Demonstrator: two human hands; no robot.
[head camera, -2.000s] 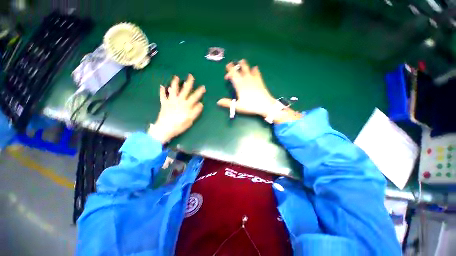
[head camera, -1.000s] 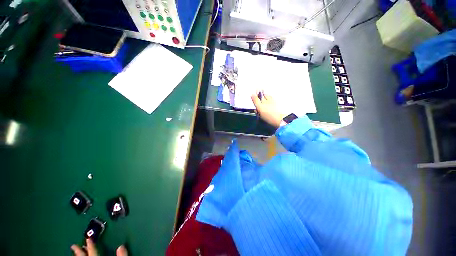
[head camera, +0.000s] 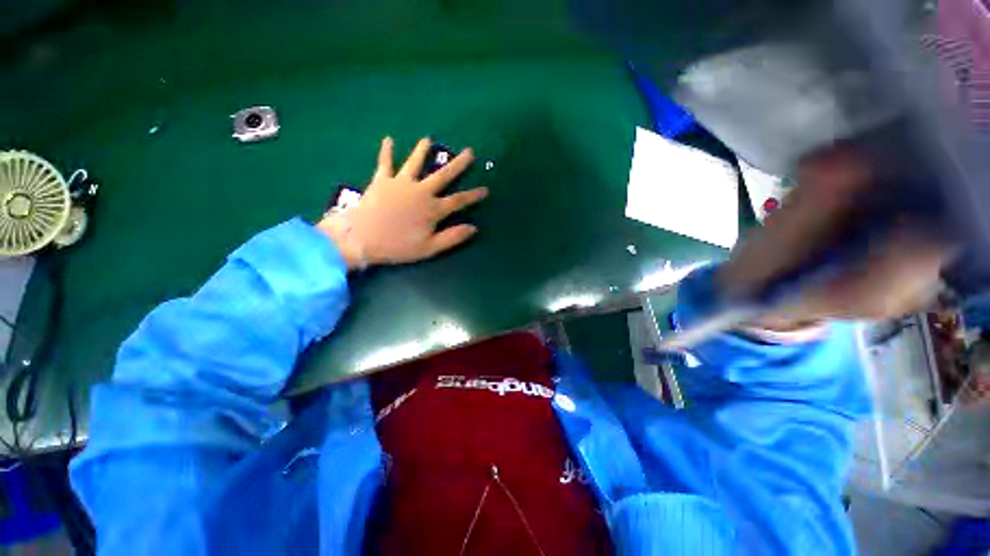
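My left hand (head camera: 407, 215) lies palm down with spread fingers on the green mat. One dark watch head (head camera: 439, 160) shows between its fingers, and another (head camera: 347, 199) shows beside the back of the hand. Part of both is hidden by the hand. A silver watch showing its back (head camera: 255, 123) lies apart to the left. My right hand (head camera: 858, 255) is strongly blurred at the right, raised with a large grey-white clipboard (head camera: 776, 103) that is also blurred. Its exact finger grip is unclear.
A white loose paper (head camera: 682, 187) lies on the mat at right. A blue bin (head camera: 664, 109) and a white button box (head camera: 763, 193) are partly covered by the clipboard. A cream fan (head camera: 24, 203) with cables stands at the left. A pink shape (head camera: 964, 54) is at the upper right.
The view has swung back left from the side table. My right hand has left the side table and come up with the clipboard. My left hand now rests over the watch heads.
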